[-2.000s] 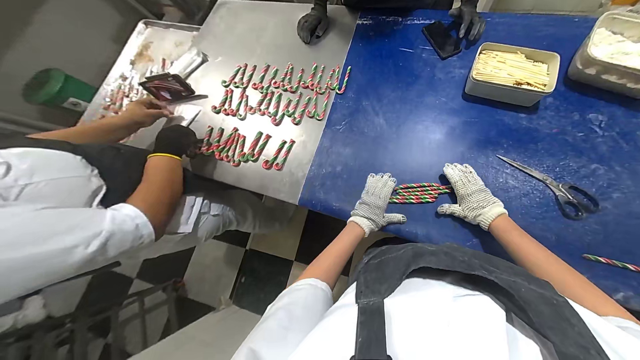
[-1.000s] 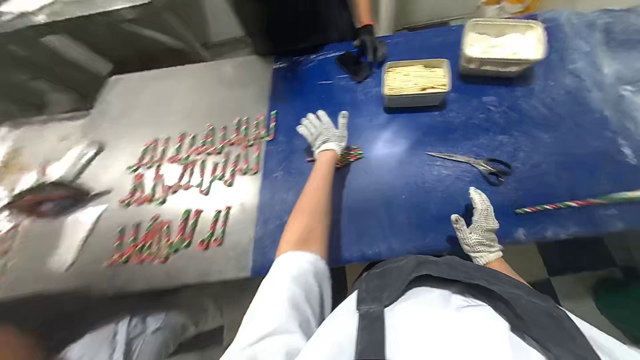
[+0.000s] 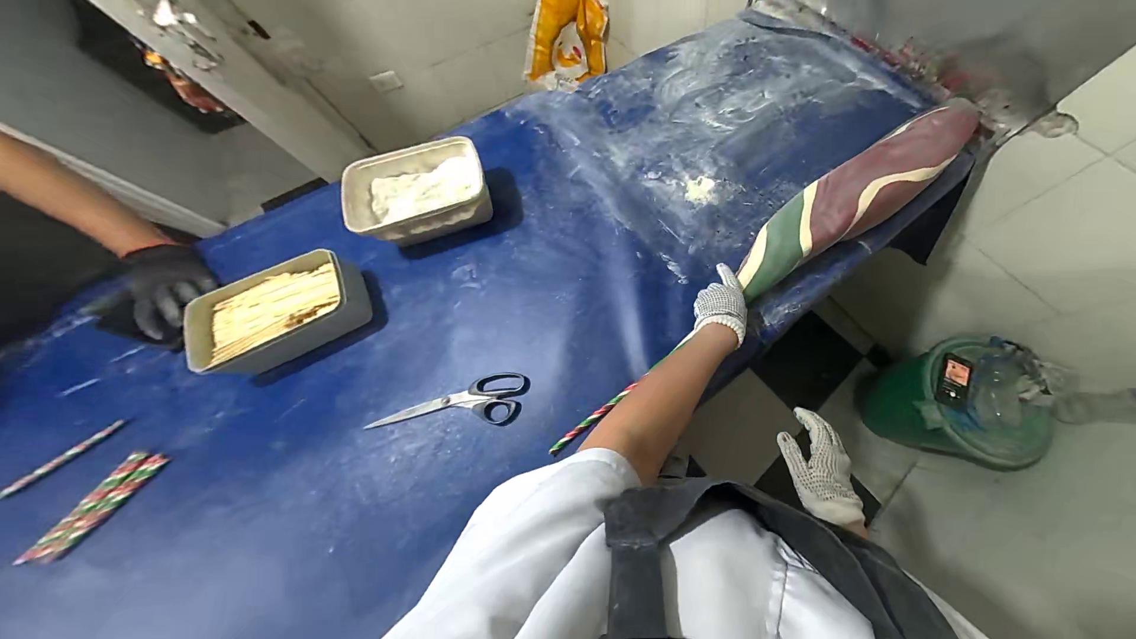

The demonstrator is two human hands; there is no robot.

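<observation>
My left hand (image 3: 721, 304), in a white knitted glove, rests on the narrow end of a thick striped candy roll (image 3: 865, 195) of maroon, green and cream. From there a thin twisted candy rope (image 3: 593, 417) runs back under my left forearm. My right hand (image 3: 821, 463), gloved alike, is raised off the table's near edge with fingers apart and nothing in it. Scissors (image 3: 461, 401) with black handles lie to the left of the rope. Farther left are a bundle of striped candy sticks (image 3: 93, 510) and a single stick (image 3: 64, 458).
A tub of thin wooden sticks (image 3: 351, 297) and a tub of white powder (image 3: 484, 200) stand on the blue table (image 3: 293, 541). A co-worker's black-gloved hand (image 3: 169, 288) is beside the stick tub. A green bin (image 3: 914, 422) stands on the floor at right.
Both my hands were at the candy bundle two seconds ago. My left hand has left it and is now at the thick roll; my right hand is off the table. The view has swung right.
</observation>
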